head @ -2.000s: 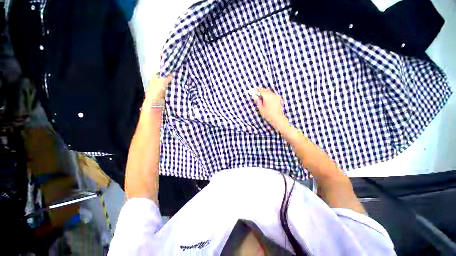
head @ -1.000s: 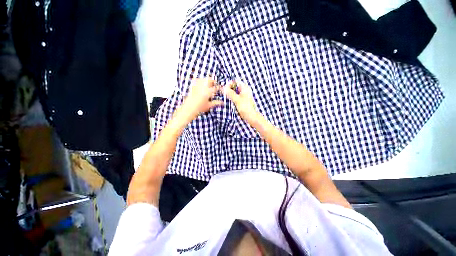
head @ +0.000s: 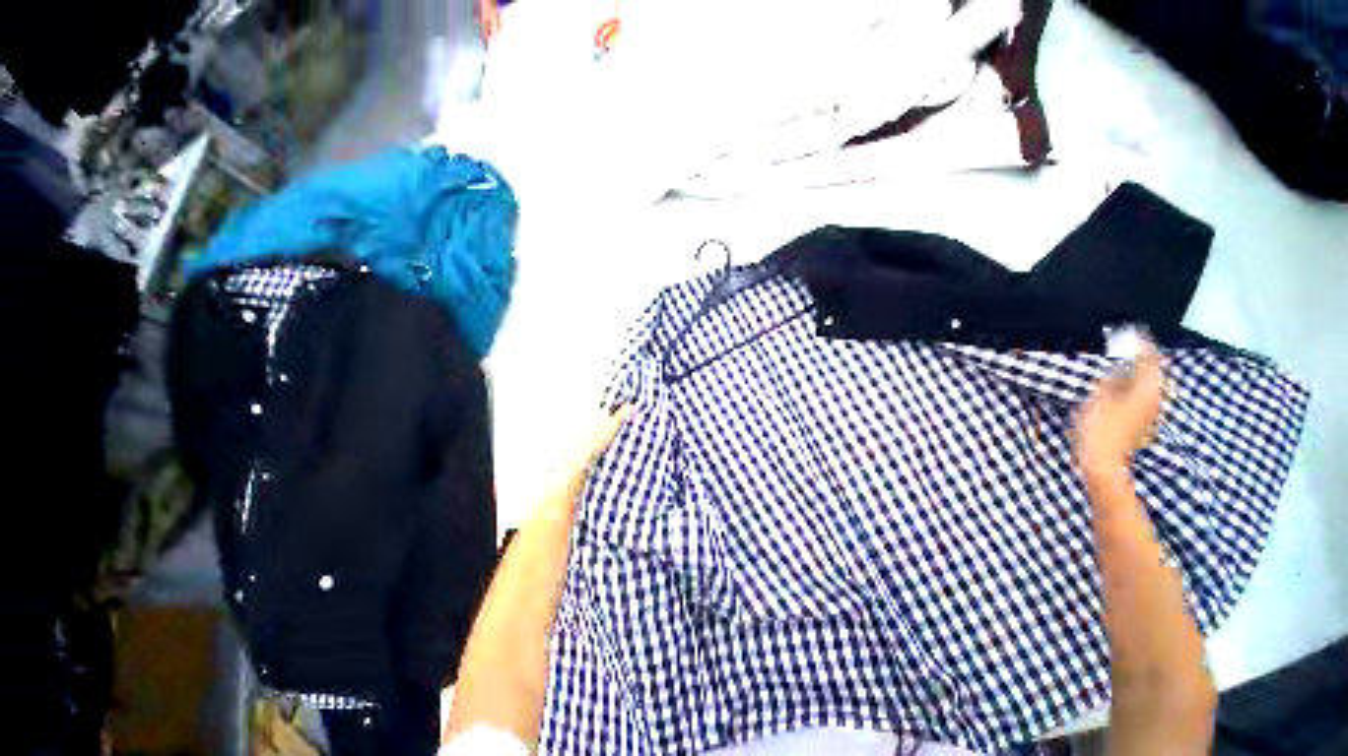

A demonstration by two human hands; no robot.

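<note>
A black jacket lies open on the white table with its checked lining [head: 887, 502] facing up. Its black outer cloth with light round buttons [head: 946, 288] shows folded over along the far edge. My left hand [head: 599, 440] is on the lining's left edge, its fingers against the cloth. My right hand [head: 1121, 406] is over the right part, near the black placket. A small pale thing, possibly the snips [head: 1128, 343], shows at its fingertips. The hand is blurred. A dark hanger [head: 714, 288] shows at the jacket's upper left, its hook on the table.
Stacked black jackets [head: 385, 488] with light buttons lie at left, with a teal garment [head: 429, 222] behind them. White garments [head: 828, 89] with a brown strip [head: 1023, 89] lie at the far side. A dark heap [head: 1257, 89] is at far right. The white table [head: 569, 318] lies beneath.
The view has shifted to show more of the far side. My hands have parted from the middle of the lining: the left to its left edge, the right across to the right part.
</note>
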